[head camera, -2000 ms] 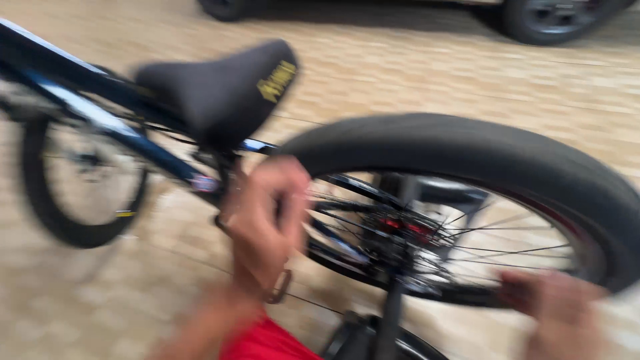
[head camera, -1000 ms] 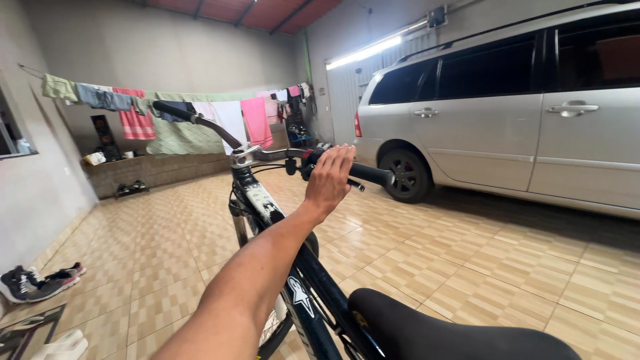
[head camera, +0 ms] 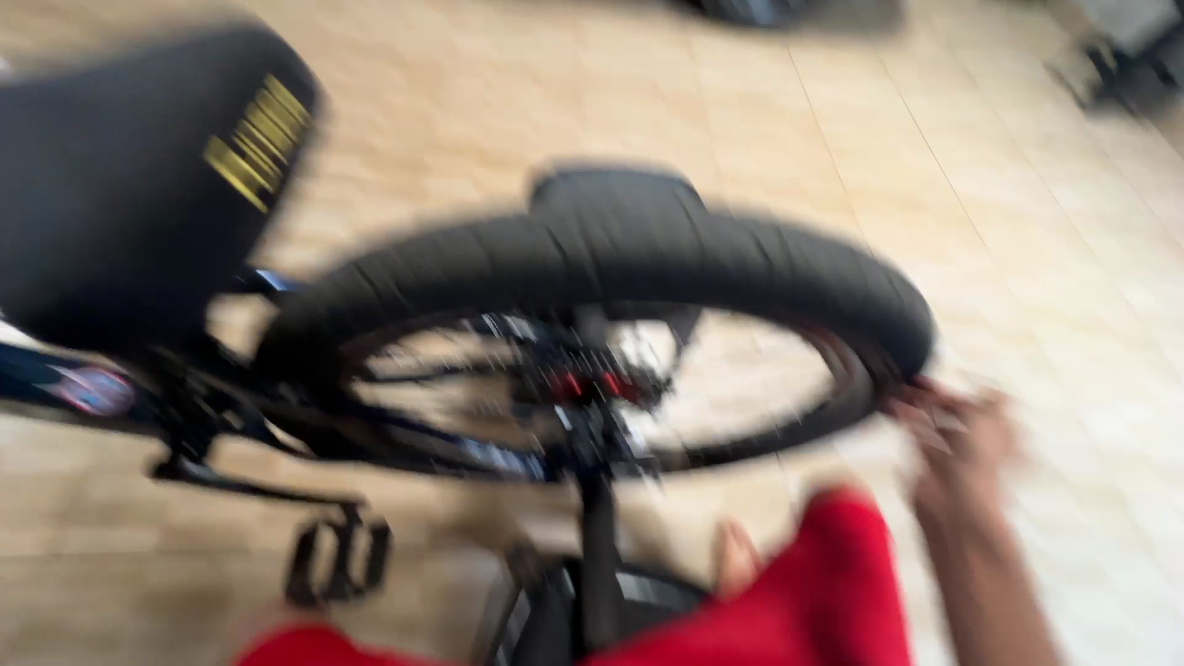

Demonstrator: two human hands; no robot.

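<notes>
A bicycle's rear wheel with a wide black tire (head camera: 592,259) spans the middle of the blurred view. My right hand (head camera: 957,430) is at the tire's right edge, fingertips at or against the rubber; the blur hides whether they grip it. A red-marked hub and sprocket area (head camera: 592,384) shows at the wheel's centre. To the left are the black saddle (head camera: 139,176) with yellow lettering and the dark blue frame (head camera: 46,375). Below the frame hangs a black pedal (head camera: 338,560). My left hand is out of view.
A dark upright post (head camera: 599,564) stands below the hub, with a dark round base (head camera: 647,592) behind it. My knees in red cloth (head camera: 814,592) are close to the wheel. Part of a vehicle's wheel (head camera: 754,7) shows at the top of the tiled floor (head camera: 971,157).
The view has swung from the handlebar, where a hand rested one second ago, down to the rear wheel. My right hand is now at the tire's right edge.
</notes>
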